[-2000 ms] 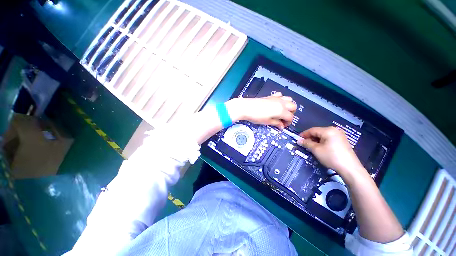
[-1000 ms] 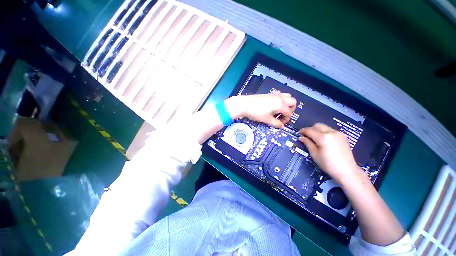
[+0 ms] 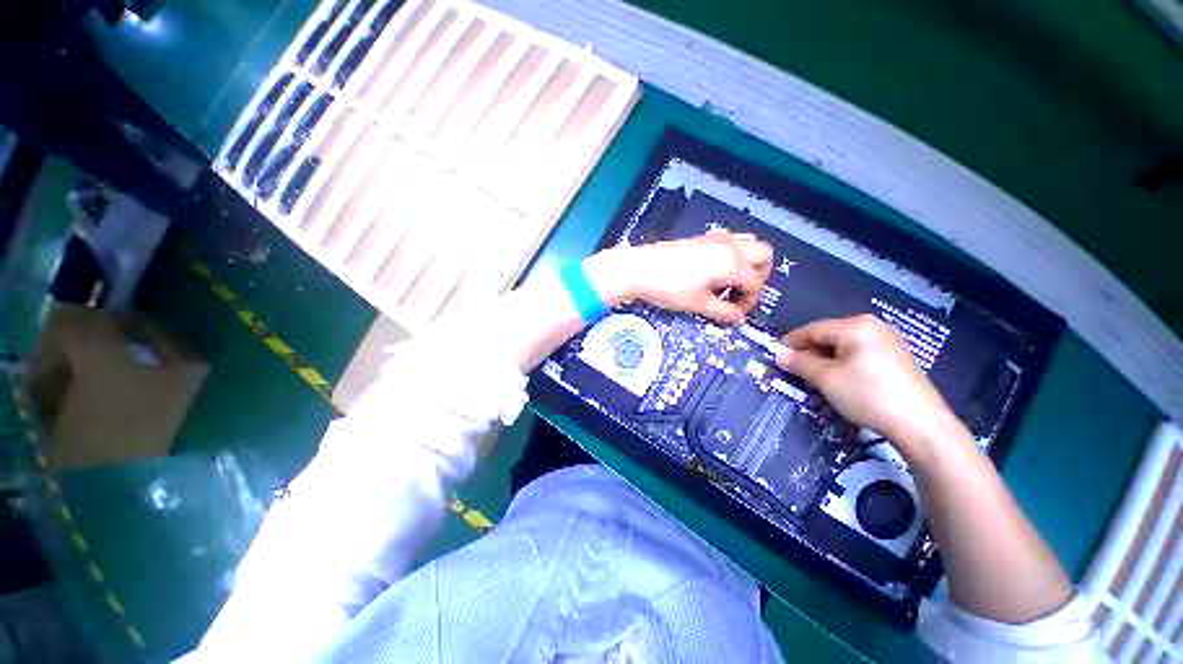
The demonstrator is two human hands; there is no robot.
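An open laptop base (image 3: pixel 623 428) lies insides up on the green bench. Its black battery pack (image 3: pixel 843 288) is on the far side and its motherboard (image 3: pixel 707 363) on the near side. My left hand (image 3: pixel 707 275), with a blue band (image 3: pixel 581 291) at the wrist, is bent over the battery's near edge. My right hand (image 3: pixel 863 376) is close to its right, fingertips pinched at the board's edge by a small pale strip. Whether either hand grips something is too small to tell.
A white slotted tray (image 3: pixel 490 195) stands at the left, with black parts in its far-left slots. Another white tray (image 3: pixel 1148 571) is at the right edge. A pale ribbed conveyor edge (image 3: pixel 830 127) runs beyond the laptop. A cardboard box (image 3: pixel 117 389) is on the lower left.
Both hands stay at the battery and motherboard edge with small finger movements. The laptop has shifted slightly to the right in view.
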